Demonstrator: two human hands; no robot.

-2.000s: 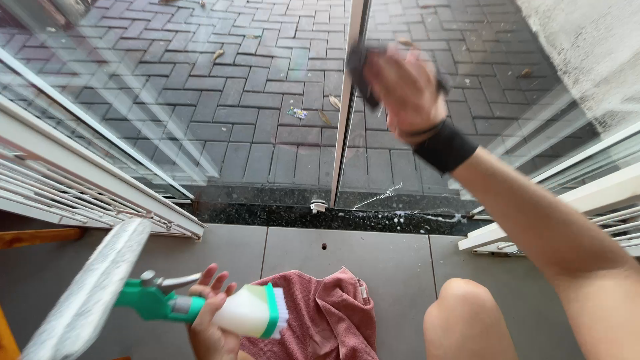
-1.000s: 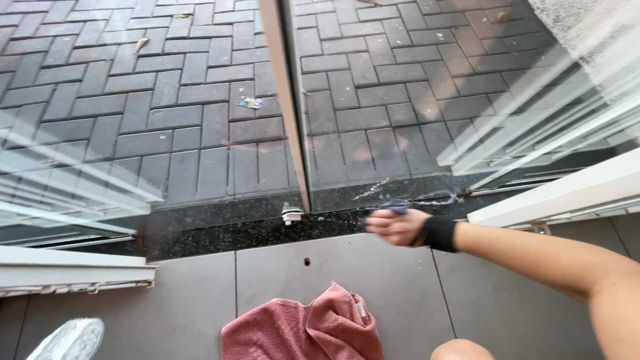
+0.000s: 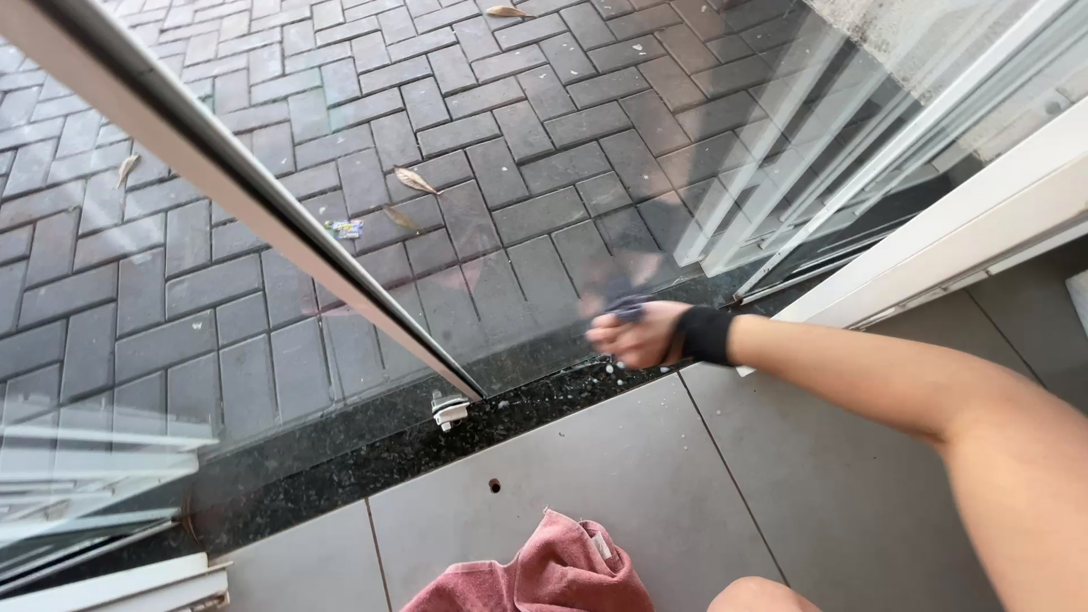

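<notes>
My right hand (image 3: 637,334), with a black band at the wrist, is closed on a dark cloth (image 3: 627,308) against the bottom of the glass door pane (image 3: 510,255). Just below the hand, whitish drops lie on the black speckled stone sill (image 3: 544,399). A pink towel (image 3: 552,574) lies crumpled on the grey floor tiles, at the lower edge of the view. My left hand is out of view.
A white metal door frame bar (image 3: 255,195) crosses the left side, with a white latch (image 3: 449,410) at its foot. White door frames (image 3: 960,221) stand at right. A small hole (image 3: 495,485) is in the floor. My knee (image 3: 761,595) shows below.
My right hand has come down from high on the glass to its bottom edge. My left hand, earlier holding a green and white spray bottle, has left the view. The view has turned.
</notes>
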